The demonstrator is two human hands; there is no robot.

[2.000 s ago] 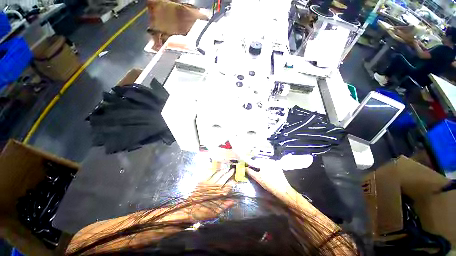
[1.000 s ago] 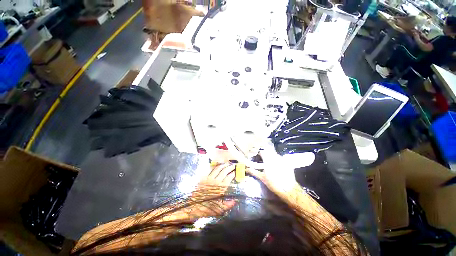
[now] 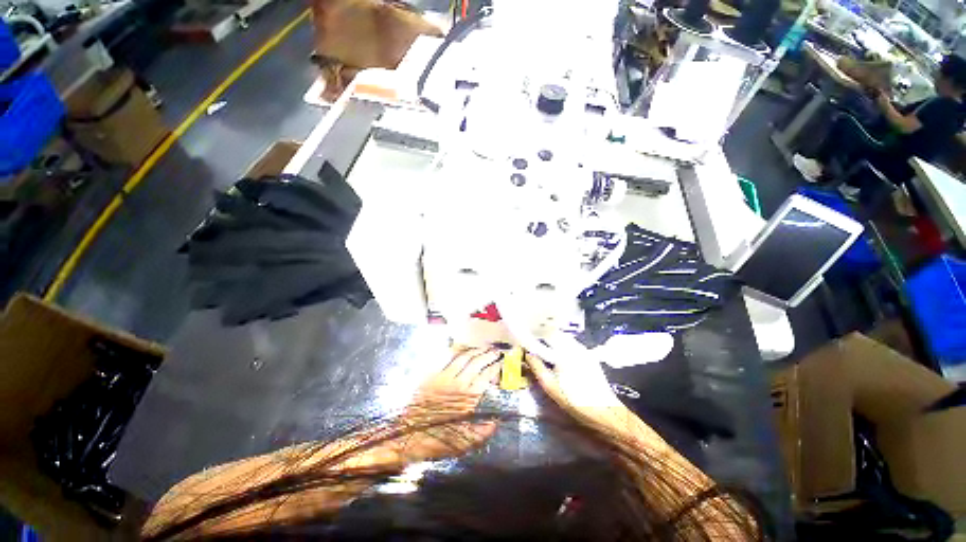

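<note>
The overexposed white sewing machine (image 3: 498, 233) stands in the centre, with a red mark (image 3: 486, 312) low on its head. My left hand (image 3: 462, 373) lies at the needle area, fingers forward and slightly spread. My right hand (image 3: 553, 379) is just right of the yellow guide (image 3: 513, 368), its fingertips close to it. Glare and the fingers hide any fabric under the fingertips, so I cannot tell what either hand holds. Black cut pieces (image 3: 278, 249) fan out left of the machine. White-lined black pieces (image 3: 657, 284) lie to its right.
A smooth white plate (image 3: 633, 349) is right of the needle. A control panel (image 3: 797, 250) stands at the right. Open cardboard boxes flank the table, left (image 3: 30, 355) and right (image 3: 898, 394). Dark fabric (image 3: 678, 397) lies right of my right hand. A seated person (image 3: 932, 114) is far right.
My right hand was further forward at the white plate's left end one second ago and is now lower, beside the yellow guide. The dark fabric to its right has changed shape. The view has shifted slightly.
</note>
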